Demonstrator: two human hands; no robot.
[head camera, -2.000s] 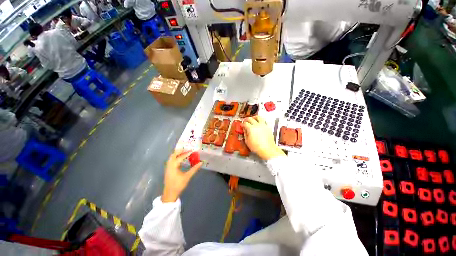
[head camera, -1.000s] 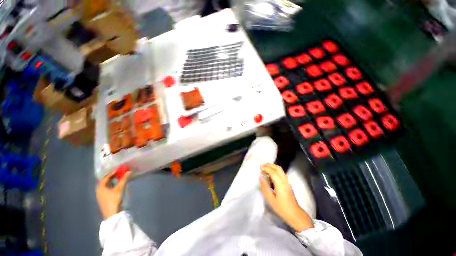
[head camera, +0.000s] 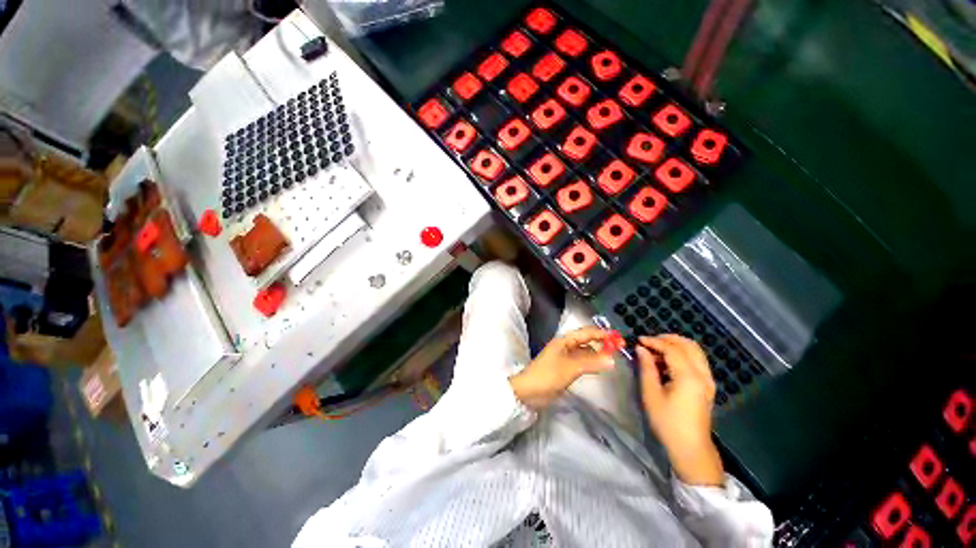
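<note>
My left hand (head camera: 565, 365) holds a red housing (head camera: 612, 341) in its fingertips, above my lap. My right hand (head camera: 676, 398) is close beside it, with thumb and forefinger pinched on a small dark piece, probably a black round insert (head camera: 639, 345), at the housing's right side. Whether the piece touches the housing is hard to tell. The insert tray (head camera: 685, 324) with rows of black discs lies just behind my hands, partly under clear plastic film (head camera: 738, 294).
A black blister tray (head camera: 487, 111) of red housings lies on the green bench. More housings sit at lower right (head camera: 890, 516). The white machine table (head camera: 353, 310) at left bears orange-brown fixtures (head camera: 161, 262), a single fixture block (head camera: 259, 245), a perforated plate with black discs, loose red housings and a red button (head camera: 430, 237).
The view has turned right towards the bench. My left hand has carried its red housing from the machine's front edge to my lap. My right hand has left the fixtures and now pinches a small dark piece.
</note>
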